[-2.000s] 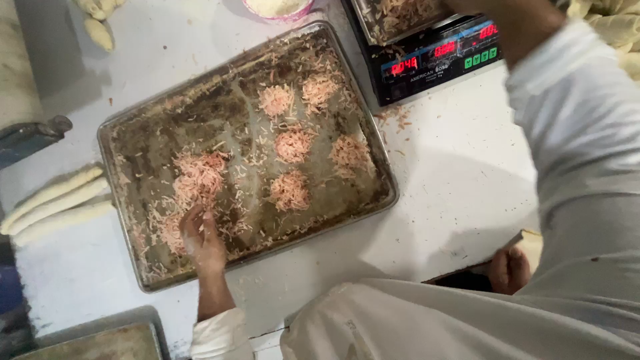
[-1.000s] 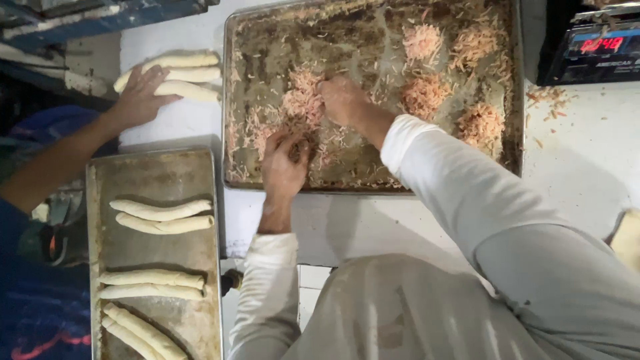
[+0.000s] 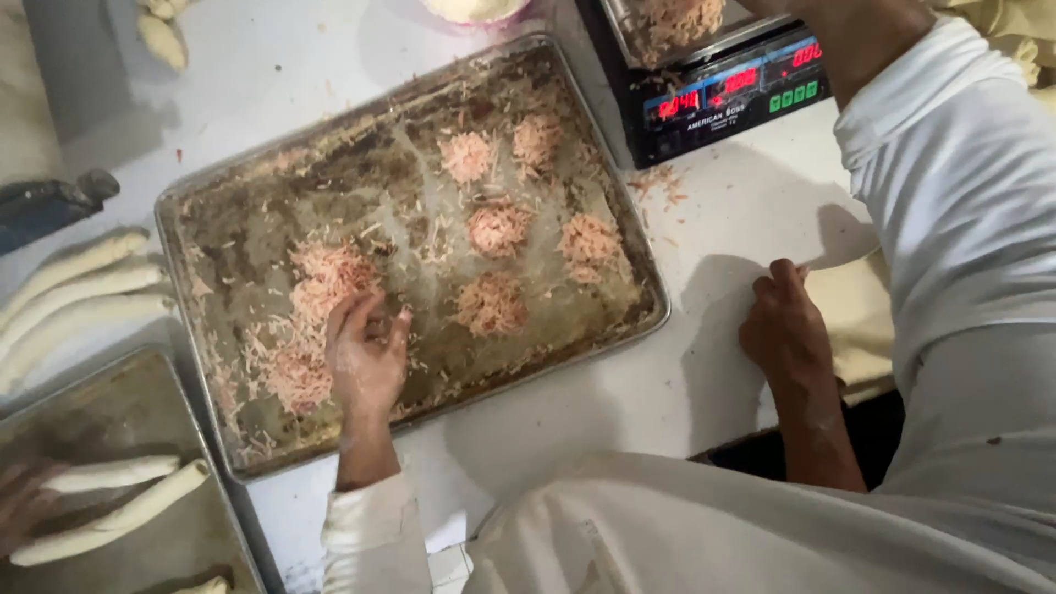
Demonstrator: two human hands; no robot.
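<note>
A metal baking tray point(image 3: 429, 330) holds several small mounds of pinkish shredded filling point(image 3: 497, 227) on its right half and a larger, looser pile point(image 3: 330, 276) at its left. My left hand point(image 3: 367, 342) rests at the edge of that pile, fingers curled; whether shreds are in it is hidden. At the top right my right hand point(image 3: 767, 7) is mostly cut off by the frame edge, beside a metal pan point(image 3: 742, 33) with shredded filling on a digital scale point(image 3: 726, 95). What its fingers do cannot be seen.
Dough strips point(image 3: 91, 285) lie left of the tray. Another person's hand point(image 3: 25, 503) is at dough rolls on a second tray point(image 3: 140, 379). A further person's hand point(image 3: 788, 330) is near a flat dough sheet point(image 3: 854, 305). A pink-rimmed bowl point(image 3: 474, 10) stands at the top.
My right hand has moved from the filling pile up to the pan on the scale. My left hand stays by the pile. The view has shifted and turned.
</note>
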